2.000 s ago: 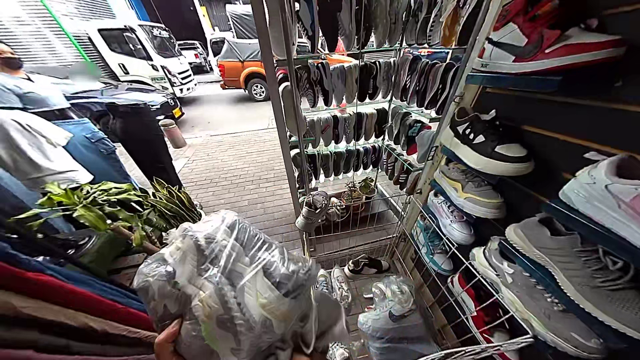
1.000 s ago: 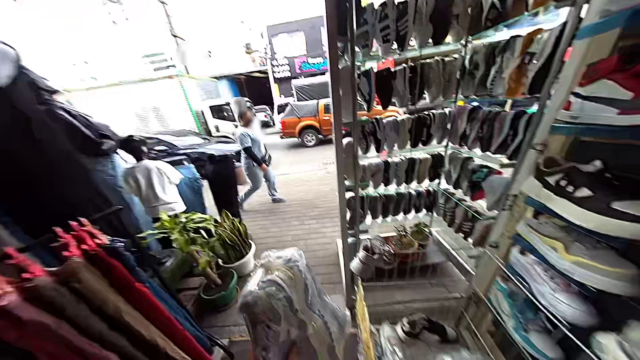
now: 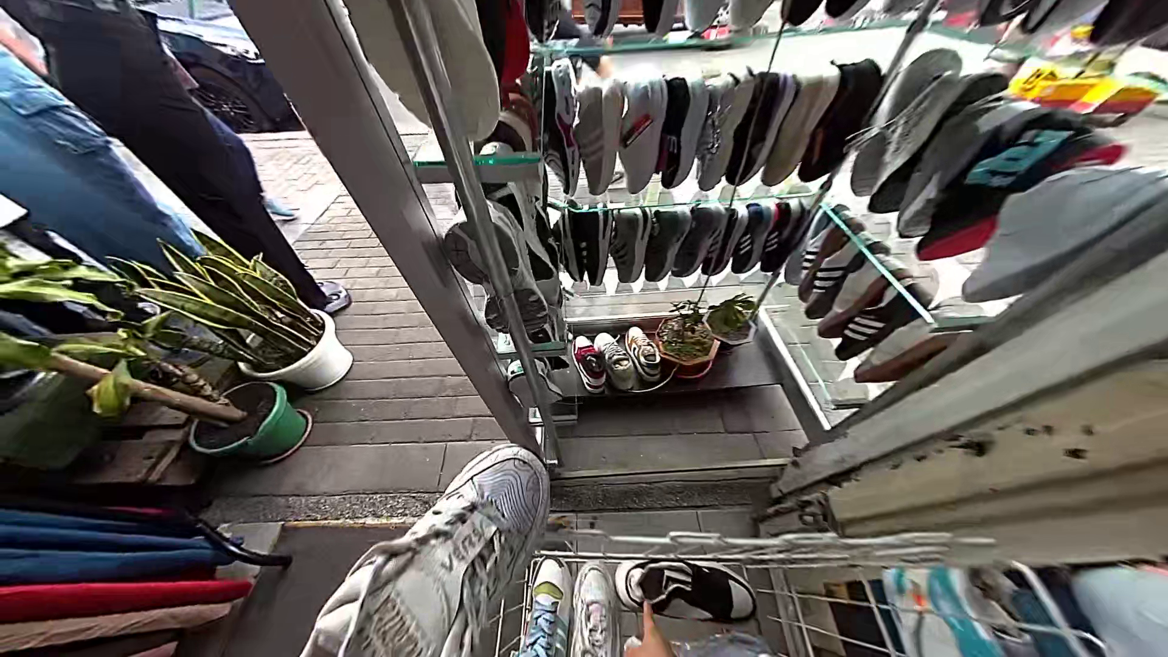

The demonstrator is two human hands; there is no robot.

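A light grey sneaker [image 3: 447,547] rises large from the bottom edge, left of centre, laces towards me. Whatever holds it is hidden; my left hand is not in view. Only a finger of my right hand [image 3: 650,634] shows at the bottom edge, pointing up at the near side of a black and white sneaker [image 3: 689,590] in a white wire basket [image 3: 657,547]; whether they touch I cannot tell. Beside that sneaker lie a blue, white and green sneaker [image 3: 547,602] and a pale grey one [image 3: 595,607]. Clear plastic [image 3: 725,646] shows right of the finger.
Glass shelves [image 3: 693,203] of shoes stand ahead behind a metal post [image 3: 365,201]. A white pot [image 3: 310,356] and a green pot [image 3: 265,424] with plants are at left, near people's legs [image 3: 182,137]. Folded or hanging garments [image 3: 100,566] fill the lower left; a turquoise and white shoe [image 3: 940,607] is lower right.
The view has swung down towards the basket. The plastic-wrapped bundle of shoes filled the lower left two seconds ago; a single large sneaker shows at the lower centre-left now. A finger has come into view by the basket shoes.
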